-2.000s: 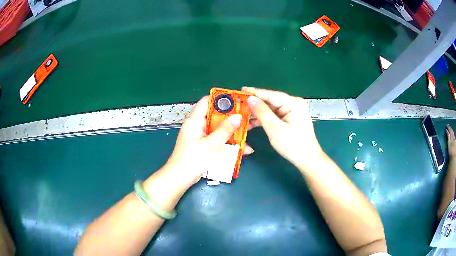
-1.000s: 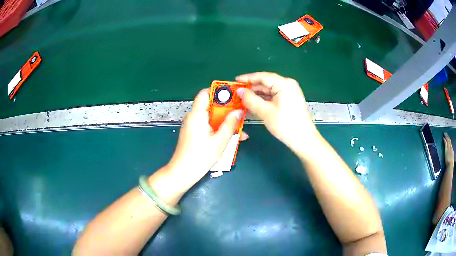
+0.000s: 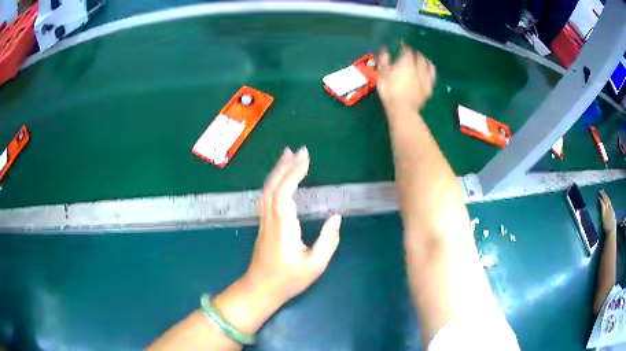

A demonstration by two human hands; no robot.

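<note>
An orange phone back housing (image 3: 254, 119) lies on the green belt ahead of my left hand, with a white sheet (image 3: 220, 139) on its near end and a round dark ring with a pale centre at its far end. My left hand (image 3: 287, 230) is open and empty above the rail, fingers apart. My right hand (image 3: 406, 77) reaches over the belt at the right end of another orange housing (image 3: 354, 80), which also bears a white sheet. That hand is blurred, and whether its fingers touch the housing cannot be told.
More orange housings (image 3: 483, 125) lie on the belt at right and far left. A grey post (image 3: 549, 113) stands on the pale rail (image 3: 137, 214). White scraps (image 3: 487, 261) and a dark slab phone (image 3: 582, 219) lie on the near bench. Another person's arm (image 3: 607, 253) is at the right edge.
The housing I held is out of my hands; one now lies on the belt ahead. My left hand has opened. My right hand has moved forward over the belt to another housing. The view has shifted.
</note>
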